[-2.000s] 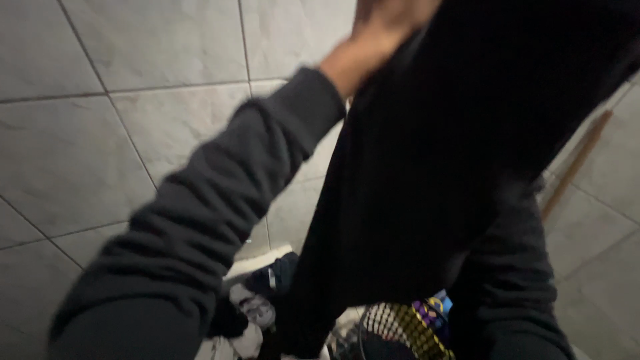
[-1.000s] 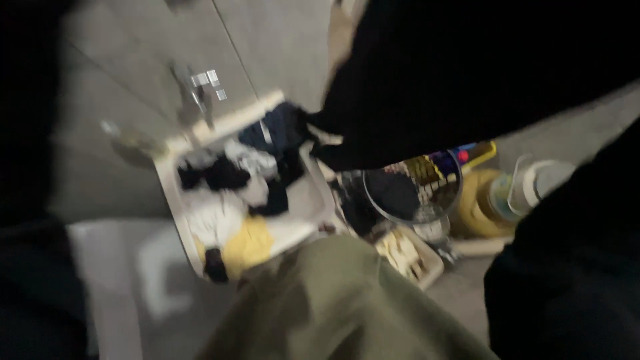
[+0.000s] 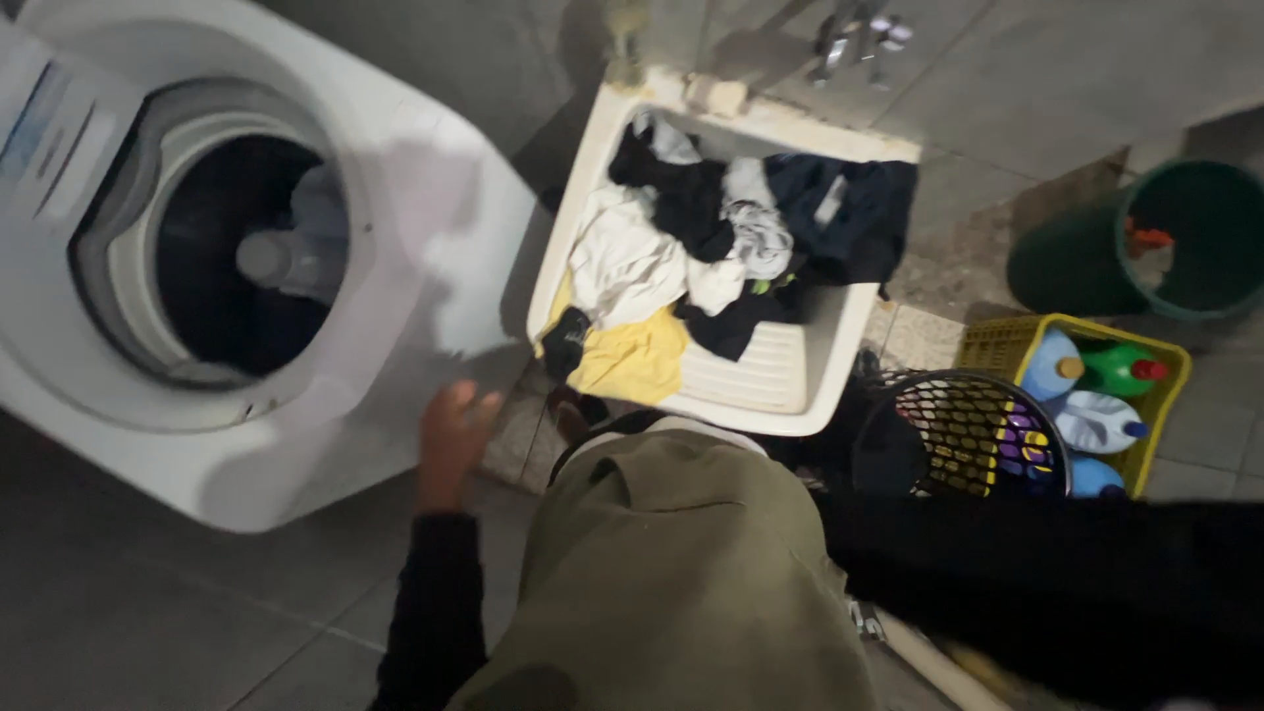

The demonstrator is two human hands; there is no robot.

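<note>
My left hand (image 3: 456,434) is near the front edge of a white top-loading washing machine (image 3: 395,375), its fingers somewhat apart and nothing seen in them. The machine stands uncovered at the left, with dark and greyish cloth around its central agitator (image 3: 272,259). Right of it, a white laundry sink (image 3: 829,395) holds a yellow cloth (image 3: 637,355), white cloth (image 3: 622,257), grey-and-white cloth (image 3: 760,237) and dark clothes (image 3: 839,212). My right hand is not seen; black fabric (image 3: 1066,583) stretches across the lower right.
Right of the sink are a black mesh basket (image 3: 963,430) and a yellow crate (image 3: 1165,415) with several bottles. Behind them is a dark green bin (image 3: 1071,242) with something orange inside. A tap (image 3: 859,44) is on the tiled wall above the sink.
The view has swung left and down to the washing machine and sink. The large black fabric that filled the upper middle now lies at the lower right.
</note>
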